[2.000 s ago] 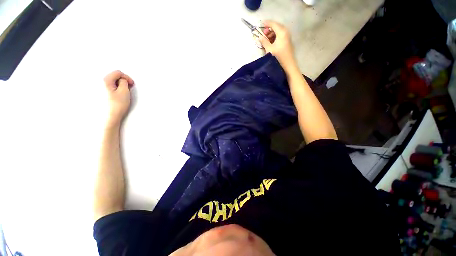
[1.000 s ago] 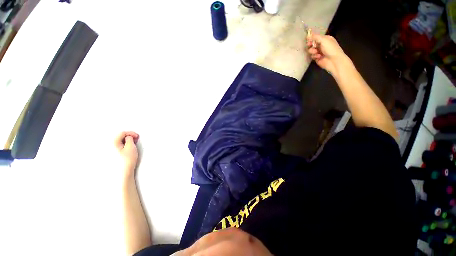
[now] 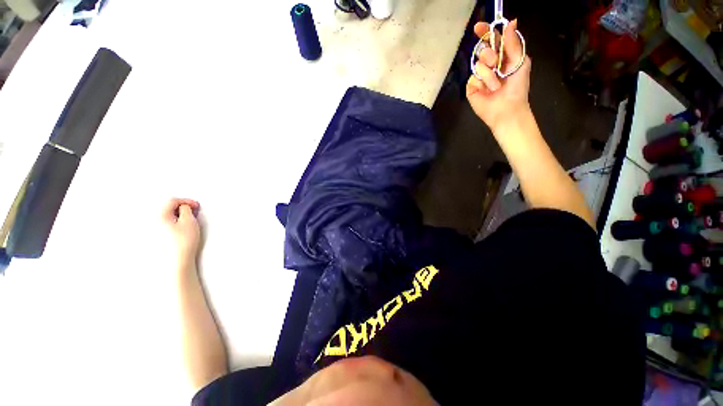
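A navy, slightly shiny garment (image 3: 357, 166) lies bunched over the edge of the white table (image 3: 238, 103) and runs down to the lap. Fine pale stitch marks show on it. My right hand (image 3: 501, 75) is raised beyond the table's right edge and holds small silver scissors (image 3: 499, 40) by the ring handles, blades pointing up. My left hand (image 3: 185, 218) rests on the table, left of the garment, with curled fingers. Nothing can be seen in it, but the fingers hide its inside.
A navy thread cone (image 3: 306, 32) lies at the far side, with black scissor handles (image 3: 353, 8) and a white cone (image 3: 381, 7) beside it. Long grey-black cloth strips (image 3: 91, 99) lie far left. A side stand with many coloured cones (image 3: 670, 230) is at right.
My right hand has moved from over the table to beyond its right edge, scissors still held. My left hand stays curled on the table. The view has shifted, showing more of the grey-black strips.
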